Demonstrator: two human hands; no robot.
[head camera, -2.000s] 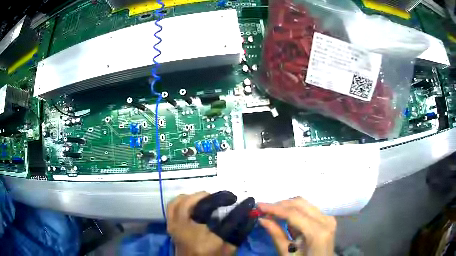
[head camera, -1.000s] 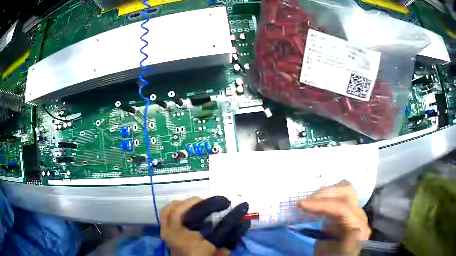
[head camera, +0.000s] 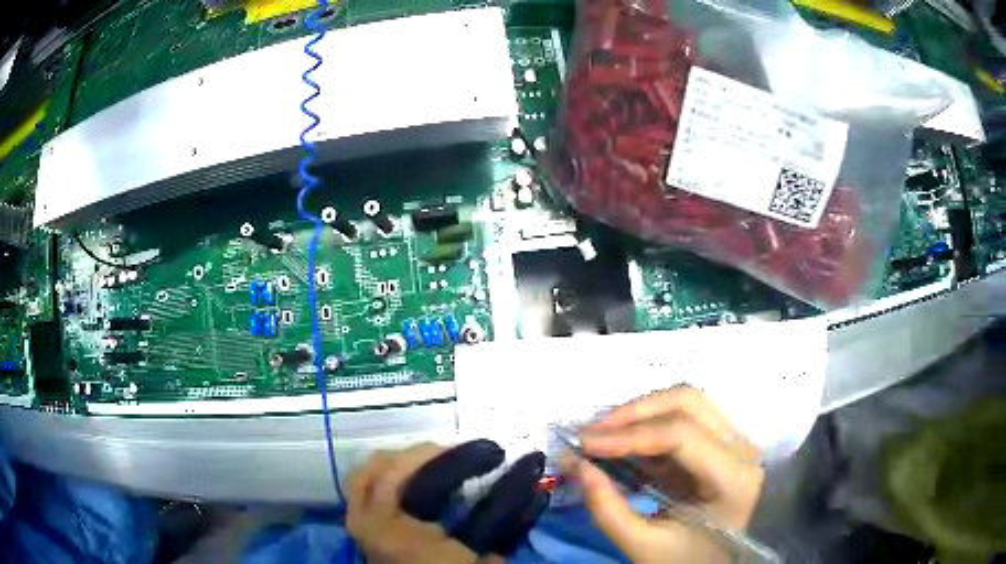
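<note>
My left hand (head camera: 447, 501) wears black finger cots and pinches a small red component (head camera: 548, 483) at the bottom centre, at the lower edge of a white record sheet (head camera: 640, 375). My right hand (head camera: 673, 474) holds a pen (head camera: 706, 520) with its tip over the sheet, close to the red component. The sheet lies flat over the rail edge. Above it, a clear plastic bag of red components (head camera: 629, 121) with a white QR label lies on the boards.
A green circuit board (head camera: 221, 342) with a long silver heatsink (head camera: 276, 105) lies at the left. A coiled blue cord (head camera: 310, 121) hangs across it. The pale rail (head camera: 199, 441) runs along the near edge. A blurred olive-green shape (head camera: 954, 474) is at the lower right.
My right hand has moved from the red component to the right, then back left, now with the pen pointing at the sheet. My left hand still pinches the red component. The view has shifted slightly.
</note>
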